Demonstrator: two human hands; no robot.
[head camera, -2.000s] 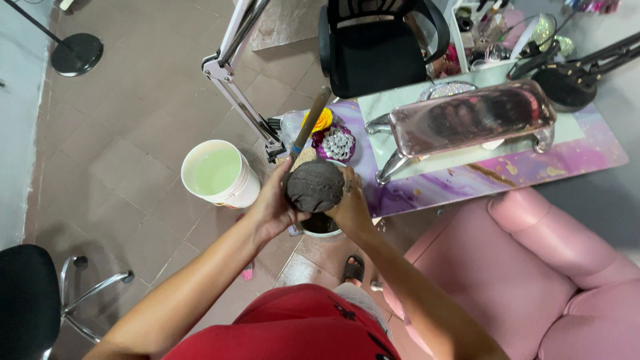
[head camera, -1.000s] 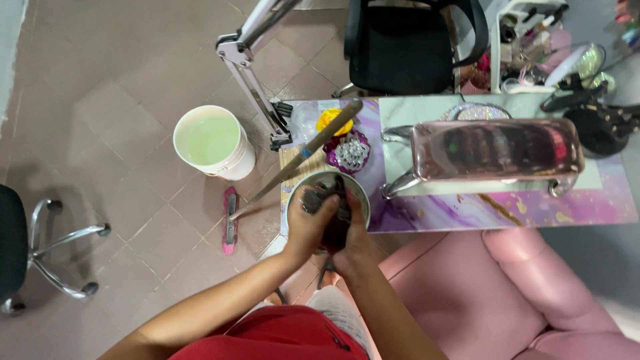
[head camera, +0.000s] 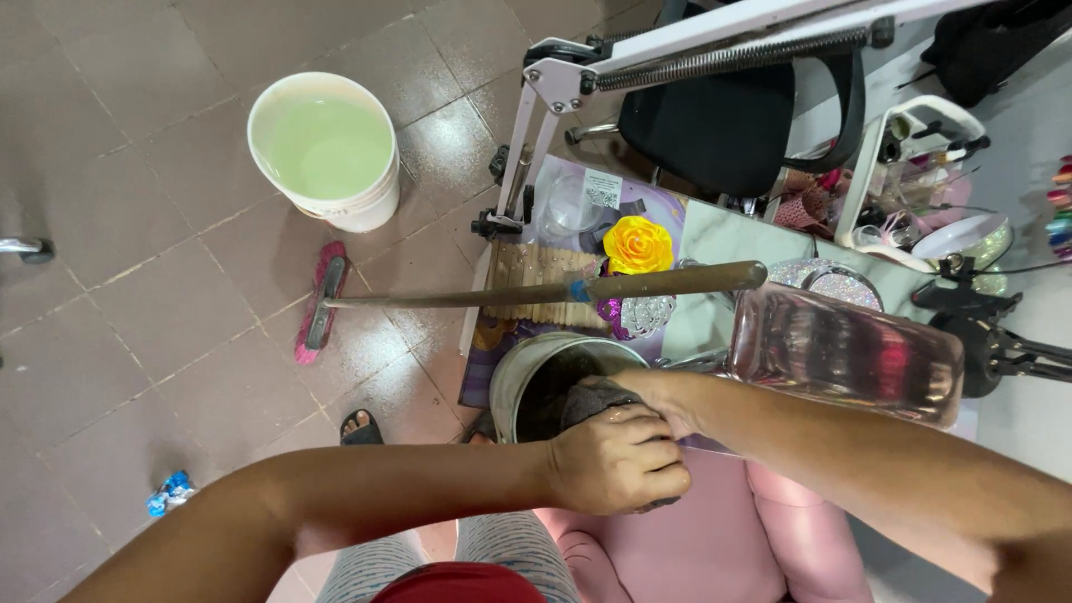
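Both my hands grip a wet dark grey cloth (head camera: 599, 400) at the right rim of a white bucket (head camera: 505, 394) that holds dark water. My left hand (head camera: 624, 461) is closed around the cloth, with a bit of it showing below the fingers. Just behind it, my right hand (head camera: 653, 394) holds the cloth's other part, its fingers mostly hidden. Beyond the bucket, a long wooden broom handle (head camera: 670, 280) leans over the table, its pink-bristled head (head camera: 320, 303) down on the floor tiles.
A white bucket of greenish liquid (head camera: 322, 151) stands on the floor. The marble-patterned table (head camera: 712, 243) bears a yellow flower (head camera: 638, 244), a wooden slat mat (head camera: 536, 280) and a padded armrest (head camera: 846, 356). A lamp arm (head camera: 557, 88), black chair (head camera: 712, 126) and pink armchair (head camera: 678, 528) are near.
The cloth was a bunched ball between my hands two seconds ago, then was lowered over the bucket. Now my hands grip it at the bucket's right side. The view has shifted closer.
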